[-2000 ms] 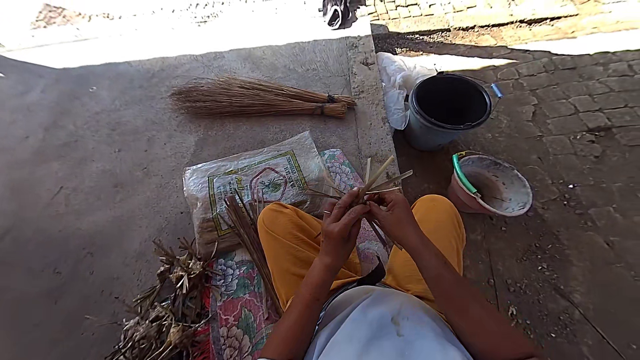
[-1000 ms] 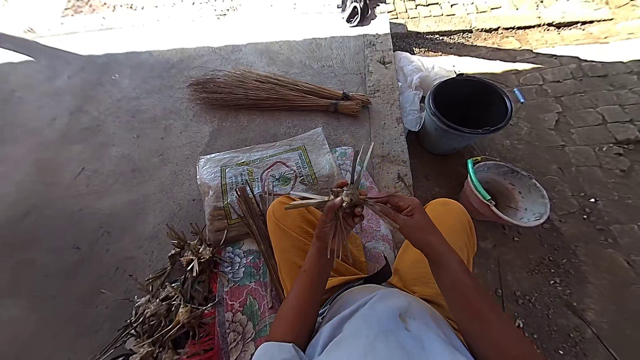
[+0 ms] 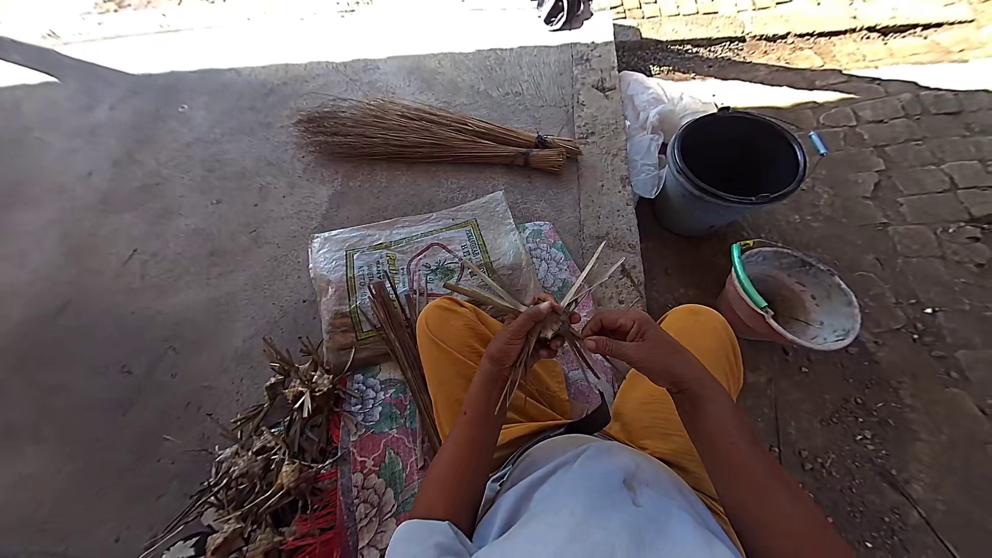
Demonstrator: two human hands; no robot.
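Observation:
Above my lap, my left hand (image 3: 529, 332) grips a small woven knot of dry leaf strips (image 3: 552, 324), whose loose ends stick out on all sides. Close on its right, my right hand (image 3: 629, 342) pinches one strip at the knot's lower right side. Long dark dry strips (image 3: 403, 353) lie beside my left knee. A heap of similar knotted dry leaf pieces (image 3: 283, 457) rests at the lower left, partly over red fringe.
A printed plastic sack (image 3: 418, 256) lies on a floral mat (image 3: 380, 465). Beyond are stick bundles (image 3: 434, 136). Right of the concrete edge stand a dark bucket (image 3: 697, 209), a white plastic bag (image 3: 643, 116) and a pinkish bucket with a green-covered handle (image 3: 752, 310).
Both hands stay at the knot. The strips now point in other directions than before, and my right fingers have shifted to the knot's lower right side.

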